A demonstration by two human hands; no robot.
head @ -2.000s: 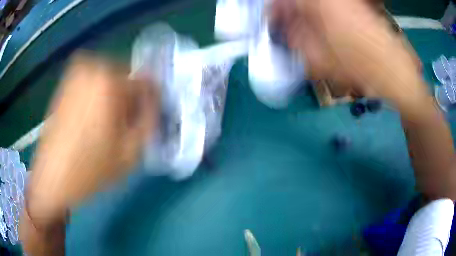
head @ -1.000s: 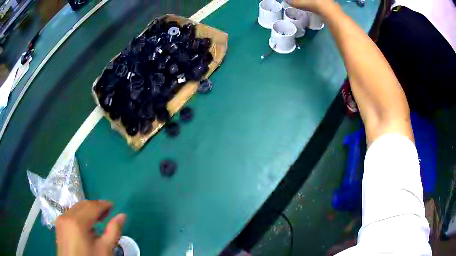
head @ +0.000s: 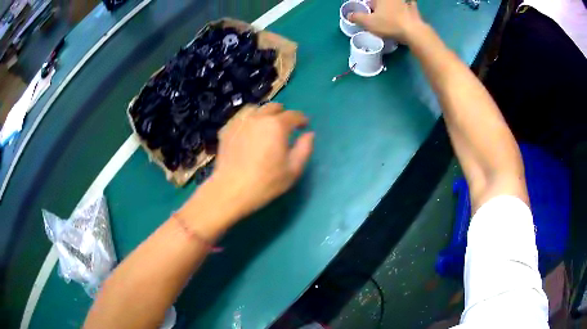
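Observation:
My left hand is over the bench beside the parts box, fingers apart, with nothing seen in it. My right hand is at the top, with its thumb over the rim of a white fan housing and its fingers around it. Another fan housing stands upright just in front, with thin lead wires trailing to its left. A further housing is partly hidden under my right hand. The parts box, a brown cardboard tray, is heaped with black round parts.
A clear bag of screws lies at the lower left, on the white line. A white housing rim shows beside my left forearm. The curved bench edge runs from lower middle to upper right. A blue stool and a person's dark clothing are beyond it.
My left hand has moved from the lower left, up and right, to beside the parts box, now covering the loose black parts. My right hand has shifted slightly down and left over the housings.

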